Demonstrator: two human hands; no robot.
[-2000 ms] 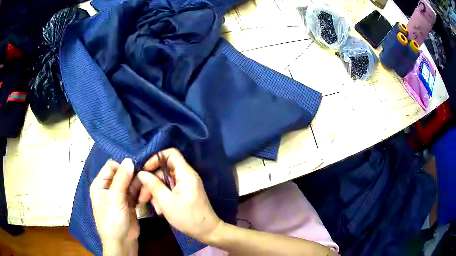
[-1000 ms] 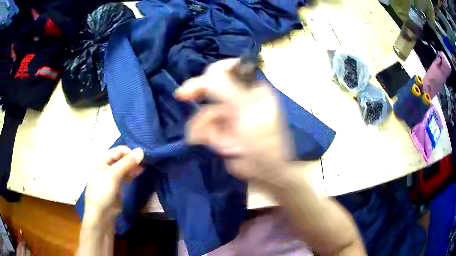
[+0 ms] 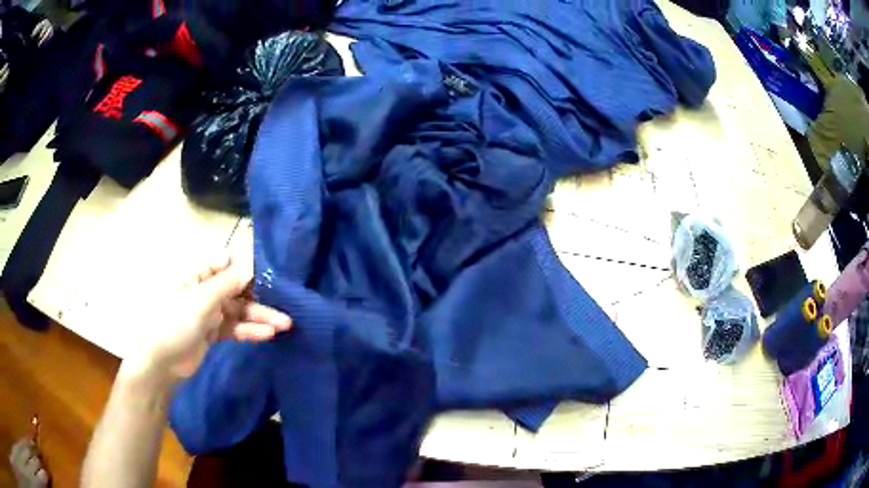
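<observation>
The navy garment (image 3: 476, 334) lies spread over the table's near side, its lower part hanging over the edge. My left hand (image 3: 214, 319) is at the garment's left edge, fingers apart, fingertips at the ribbed strip. Whether it pinches the cloth is hard to tell. A small silvery fastener (image 3: 265, 277) shows on that edge beside my fingers. My right hand is not in view. No needle or thread can be made out.
Other navy garments (image 3: 572, 76) are heaped at the back. A black plastic bag (image 3: 224, 143) and black garments with red lettering (image 3: 114, 105) are left. Two bags of black pieces (image 3: 703, 257), a smartphone (image 3: 777, 283), thread cones (image 3: 796, 329) and a pink packet (image 3: 810, 386) are right.
Both hands worked together at the garment edge; then my right hand lifted, blurred, and is now out of view. The view has shifted, showing more of the table's far side.
</observation>
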